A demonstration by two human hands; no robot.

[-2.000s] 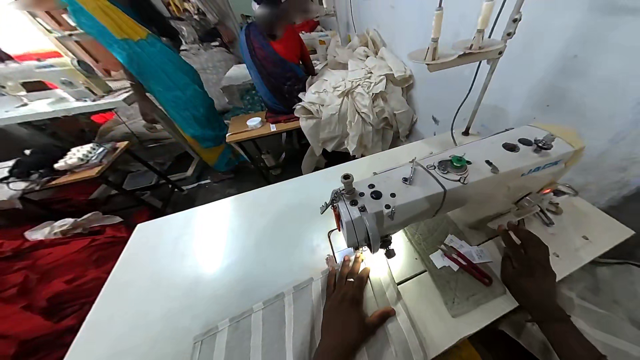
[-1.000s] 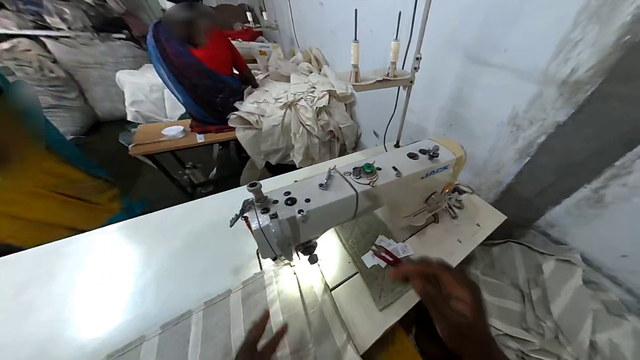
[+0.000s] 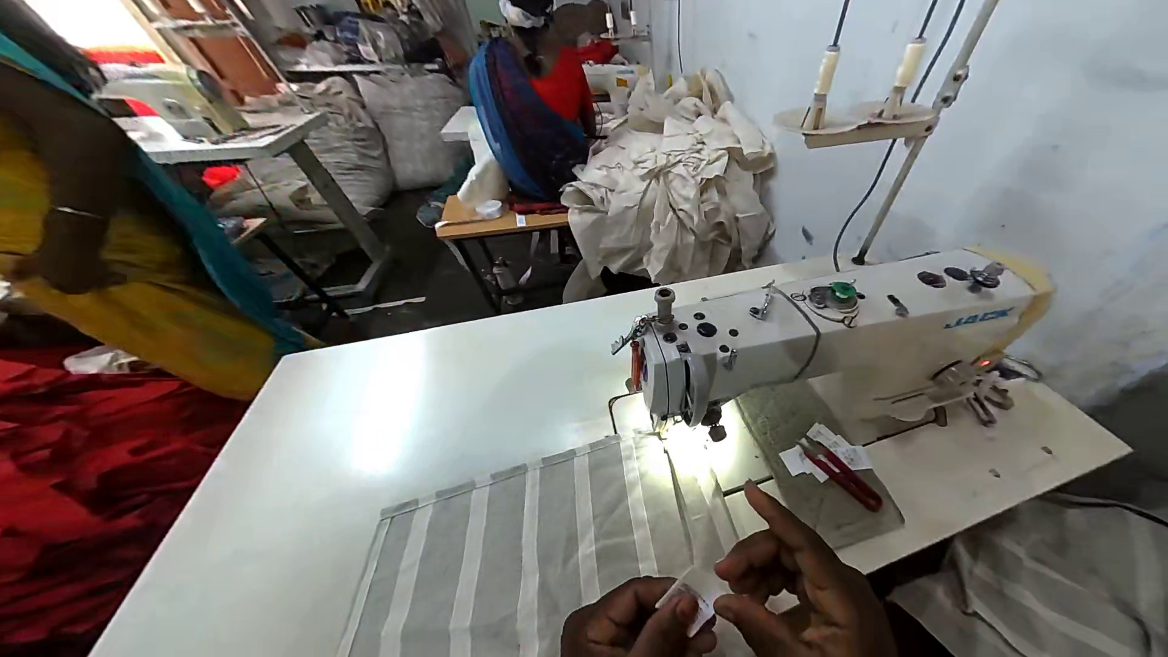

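Note:
A small white label (image 3: 693, 598) with writing is pinched between the thumb and fingers of my left hand (image 3: 639, 620), low in the view. My right hand (image 3: 808, 584) is just right of it, index finger raised, thumb and another finger at the label's edge; whether they grip it I cannot tell. Grey-and-white striped fabric (image 3: 493, 538) lies flat on the white table, its upper right corner by the needle area of a Jack sewing machine (image 3: 849, 338), whose lamp is lit. Red-handled thread snips (image 3: 844, 474) rest on several white labels (image 3: 803, 461) right of the needle.
A thread stand (image 3: 858, 123) with cones rises behind the machine. Beyond the table (image 3: 301, 456) sit a wooden bench (image 3: 502, 224), a heap of cream cloth (image 3: 675, 182) and a seated person (image 3: 547, 100). Another person (image 3: 119, 201) stands at left near red cloth (image 3: 100, 493). Striped fabric (image 3: 1049, 566) hangs at right.
My left hand has left the fabric beside the needle, where it lay two seconds ago, and now holds a label. My right hand has come from the machine's right side towards it. The view has shifted.

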